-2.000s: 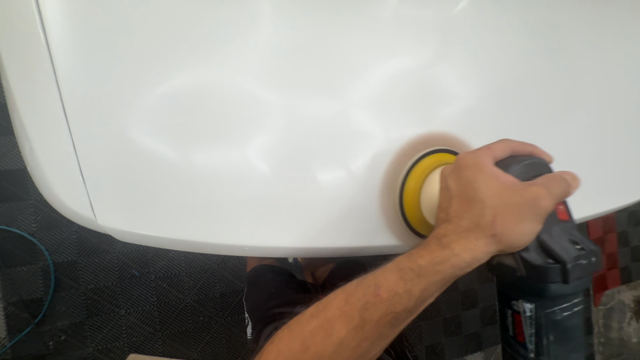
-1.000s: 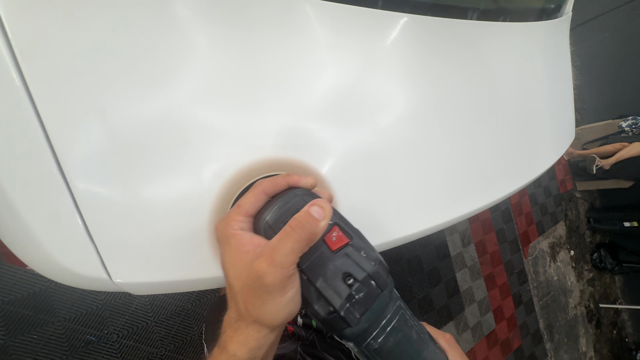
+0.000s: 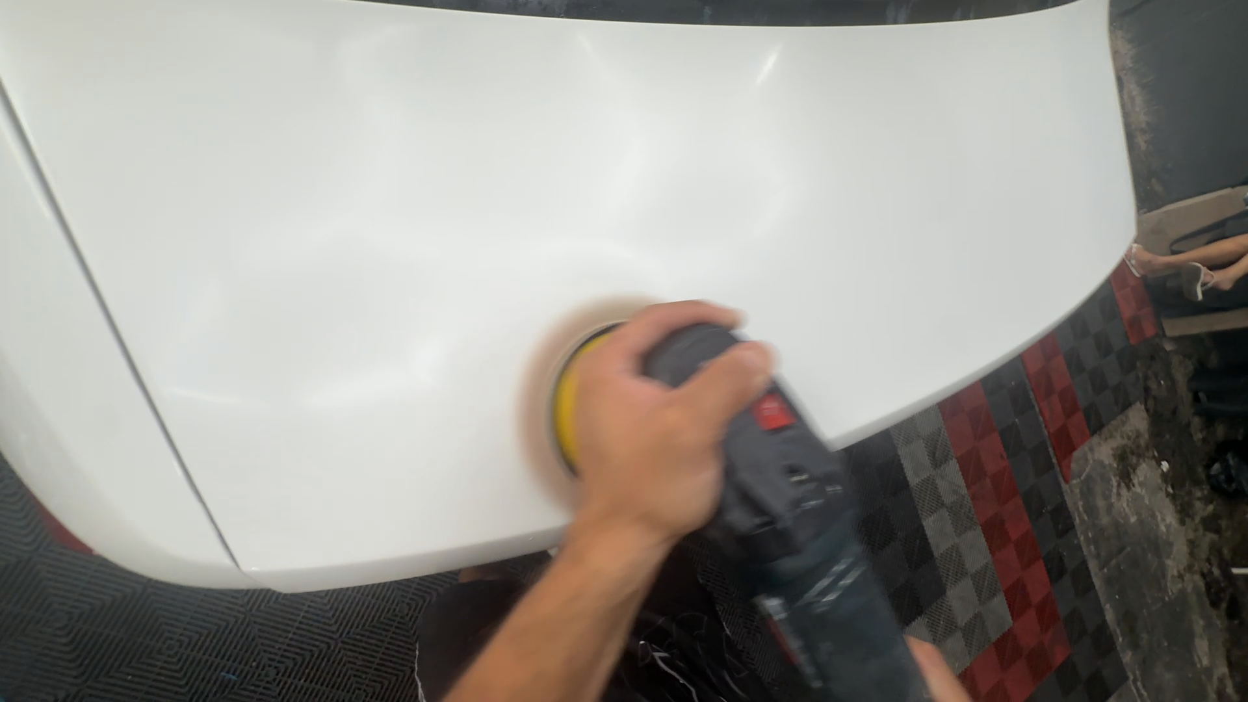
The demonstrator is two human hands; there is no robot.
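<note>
A dark rotary polisher (image 3: 790,487) with a red button runs from the bottom right up to the white car body panel (image 3: 390,244). Its round buffing pad (image 3: 546,390), with a yellow backing, lies against the panel near the lower edge and looks blurred. My left hand (image 3: 653,419) wraps over the polisher's head, thumb on top. Only a small part of my right hand (image 3: 936,671) shows beside the tool's rear body at the bottom edge; its fingers and grip are hidden.
A panel seam (image 3: 117,331) runs down the left. Black, grey and red floor tiles (image 3: 985,487) lie below the panel's edge. Another person's legs (image 3: 1204,263) show at the far right. Dark glass or trim borders the panel's top.
The polisher was over the panel's lower right edge two seconds ago and now sits further left along it, left hand still on its head. The view has shifted.
</note>
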